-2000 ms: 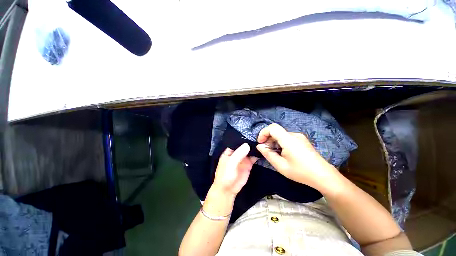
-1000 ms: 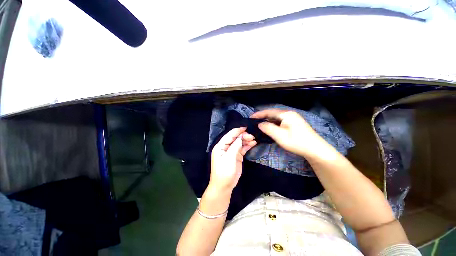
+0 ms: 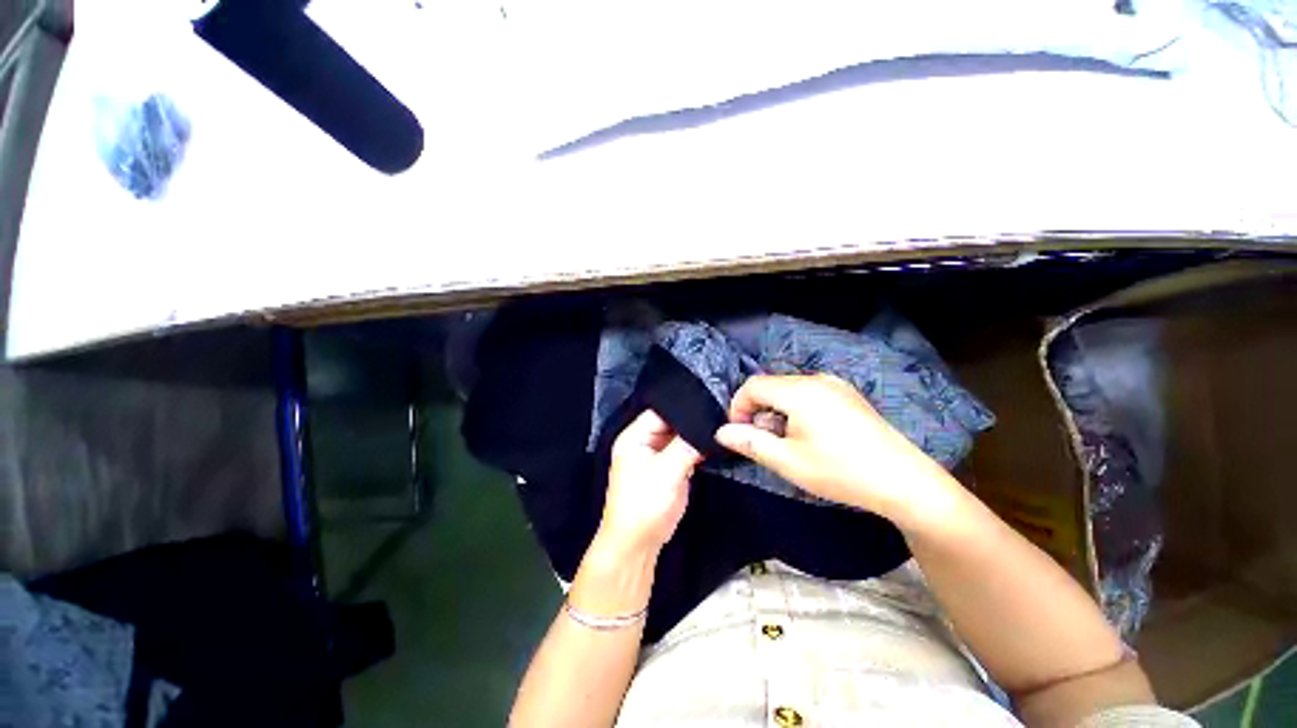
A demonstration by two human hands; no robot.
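Note:
A black garment (image 3: pixel 534 384) with grey-blue patterned fabric (image 3: pixel 910 391) is heaped on the lap below the table edge. A black edge of it (image 3: pixel 680 398) is raised between my hands. My left hand (image 3: pixel 649 477) grips this edge from below and left, its fingertips partly hidden by the cloth. My right hand (image 3: pixel 811 438) pinches the same edge from the right with thumb and forefinger, its other fingers curled. No needle or thread can be made out.
The white table (image 3: pixel 427 235) holds a black thread cone (image 3: pixel 320 88), a small clear bag (image 3: pixel 144 145) and a long grey fabric strip (image 3: pixel 854 74). An open cardboard box (image 3: pixel 1223 469) with plastic-wrapped goods stands right. Dark and patterned garments (image 3: pixel 199 626) lie lower left.
The black edge was bunched a second ago and now stands flatter between the hands. Both hands have moved slightly down in the picture, and the right thumb and forefinger have closed at the edge.

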